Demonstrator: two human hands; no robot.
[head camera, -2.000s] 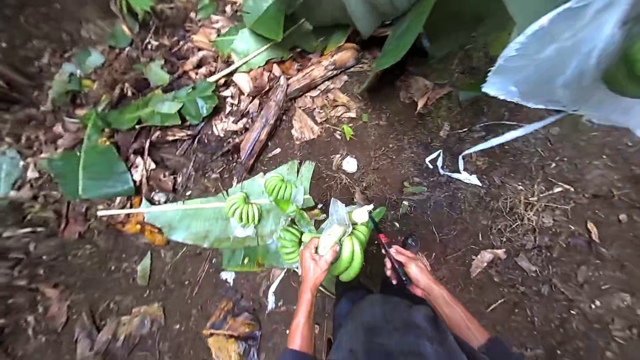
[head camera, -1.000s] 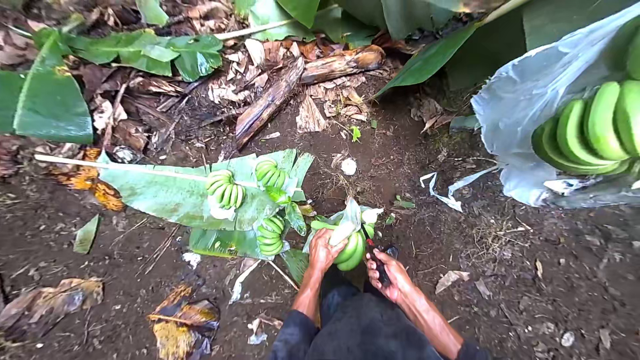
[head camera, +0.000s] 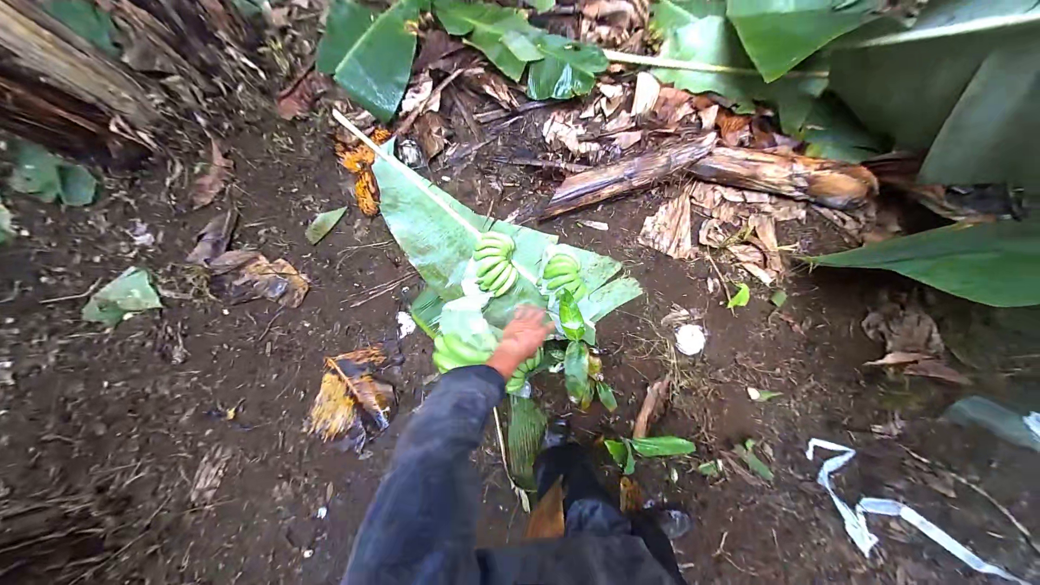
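Note:
My left hand (head camera: 524, 335) reaches down over the banana leaf (head camera: 422, 231) on the soil, at a hand of green bananas (head camera: 457, 353) with thin clear plastic (head camera: 467, 317) on it. Its fingers are blurred, and whether they grip the bananas or plastic I cannot tell. Farther up the leaf lie a second green banana hand (head camera: 494, 264) and a third (head camera: 562, 272). More green bananas (head camera: 524, 370) show just under my left wrist. My right hand is out of view, and so is the black and red tool it held.
Split pieces of dry stem (head camera: 788, 175) lie beyond the leaf, among dry litter and broad green leaves (head camera: 959, 260). A white strip (head camera: 845, 496) is on the soil at the lower right. A white lump (head camera: 691, 339) sits right of the leaf. My legs are at the bottom.
My left hand has moved left with the plastic-covered bananas, from in front of me to the near edge of the leaf. My right hand and its tool have left the view. The view has swung left.

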